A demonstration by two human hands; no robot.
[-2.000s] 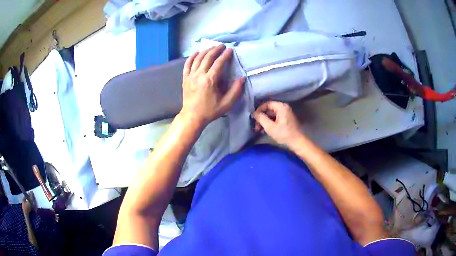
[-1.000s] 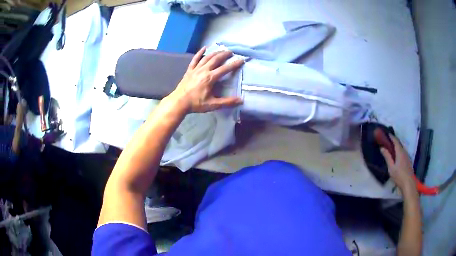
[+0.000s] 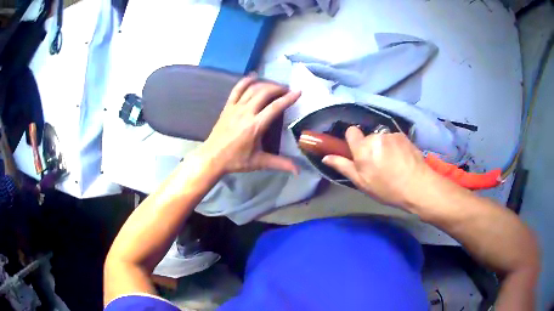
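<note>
The pale grey-white garment piece [image 3: 358,68] lies over the right part of the dark grey padded board [image 3: 182,102], whose rounded left end is bare. My right hand [image 3: 389,167] is closed round the reddish-brown handle of the black iron [image 3: 358,115]. The iron is over the cloth on the board, its pointed tip to the left; its sole is hidden. My left hand [image 3: 249,130] is at the cloth's left edge, thumb and fingers spread apart, just left of the iron's tip. Whether its fingers pinch any cloth cannot be seen.
The iron's orange-red hose [image 3: 465,176] runs to the right. A blue block [image 3: 237,37] lies beyond the board, with a crumpled bundle [image 3: 291,6] behind it. A dark bracket [image 3: 132,109] is at the board's left end. Pale cloth [image 3: 97,103] lies at the left on the white table [image 3: 480,79].
My right hand left the cloth, took hold of the iron at the right and brought it left over the garment on the board. My left hand stays near the cloth's left edge, its fingers spread.
</note>
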